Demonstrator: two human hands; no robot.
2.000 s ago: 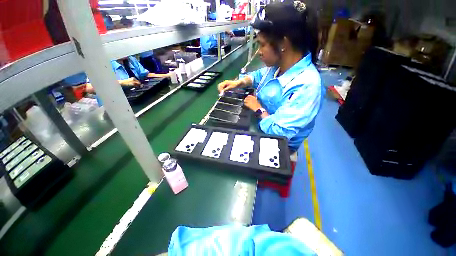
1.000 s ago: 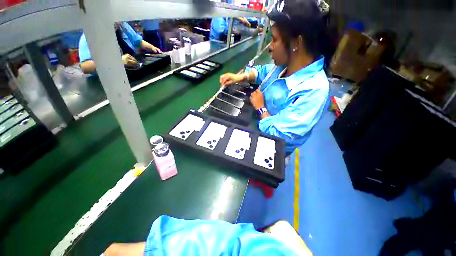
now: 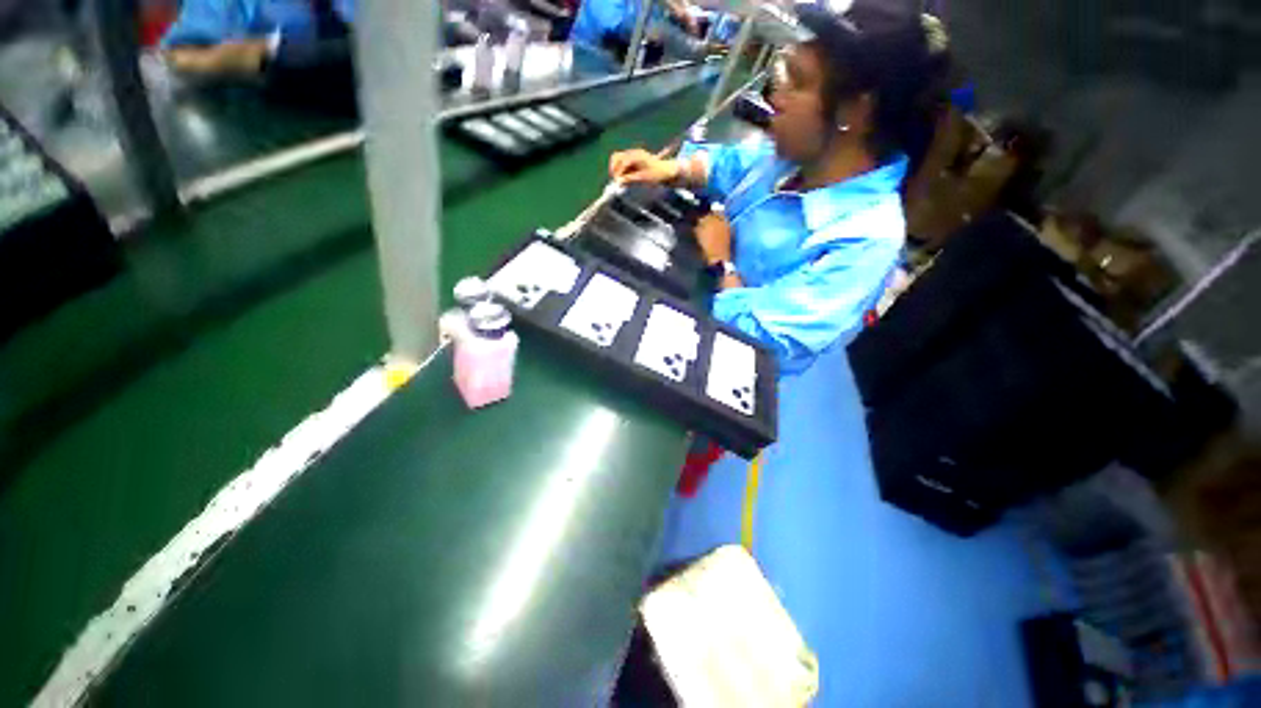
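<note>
Neither of my hands shows in the head view now. Nearest in front of me, a black phone tray (image 3: 696, 403) lies on the dark green bench (image 3: 401, 553), its right end near the bench edge. Its slots hold whitish back covers (image 3: 600, 310) with dark camera rings. A pink dispenser bottle (image 3: 484, 368) with a metallic top stands just left of the tray, by the grey post. Another bottle top (image 3: 472, 289) shows right behind it. The picture is somewhat blurred.
A worker in a blue smock (image 3: 816, 256) sits beyond the tray, hands over another black tray. The grey post (image 3: 401, 180) rises at the white strip (image 3: 208, 519), beside the green conveyor (image 3: 208, 332). Large black stacks (image 3: 954, 387) stand right; a pale box-like object (image 3: 726, 629) is at bottom centre.
The view has turned and shifted. The blue sleeve at the bottom, and the bit of bare arm seen one second ago, are out of the picture. The tray and bottle appear higher up.
</note>
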